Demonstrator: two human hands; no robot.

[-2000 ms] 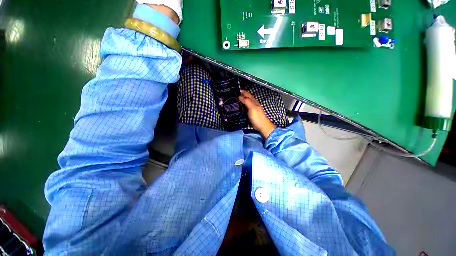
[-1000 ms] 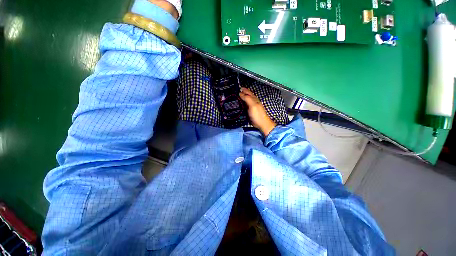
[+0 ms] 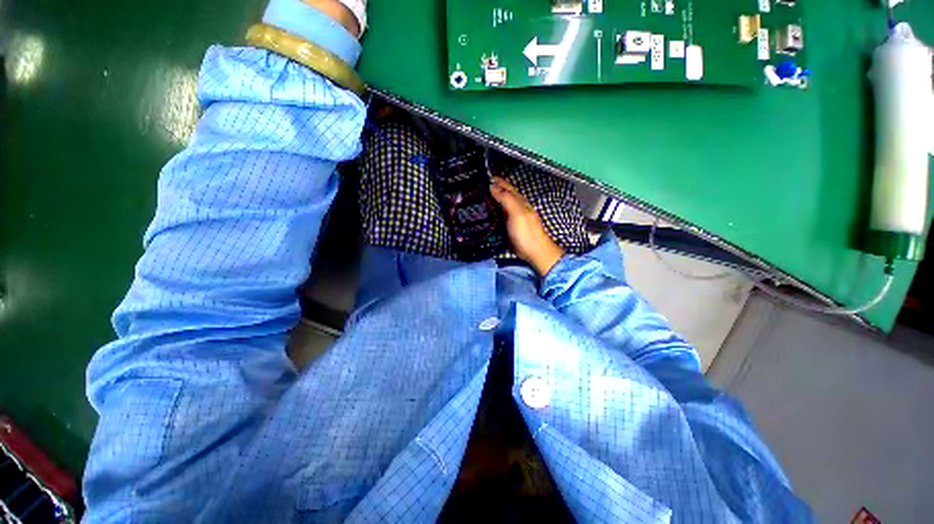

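A dark mobile phone lies at lap level over checked trousers, below the bench edge. My right hand is bare and holds the phone by its right side; part of the hand is hidden behind the phone. My left arm reaches up to the top edge, with a yellow-green bangle and a light blue band at the wrist. Only a sliver of my left hand shows there; its fingers are cut off by the picture's edge. A green circuit board with a white arrow lies on the bench, its upper part out of the picture.
A white tube with a green end lies on the green bench at the right, with a thin hose curving from it along the bench edge. A green line surface runs down the left side. A red-edged dark item is at the bottom left.
The board and bench sit slightly higher in the picture, and less of my left hand shows at the top edge. My right hand still holds the phone.
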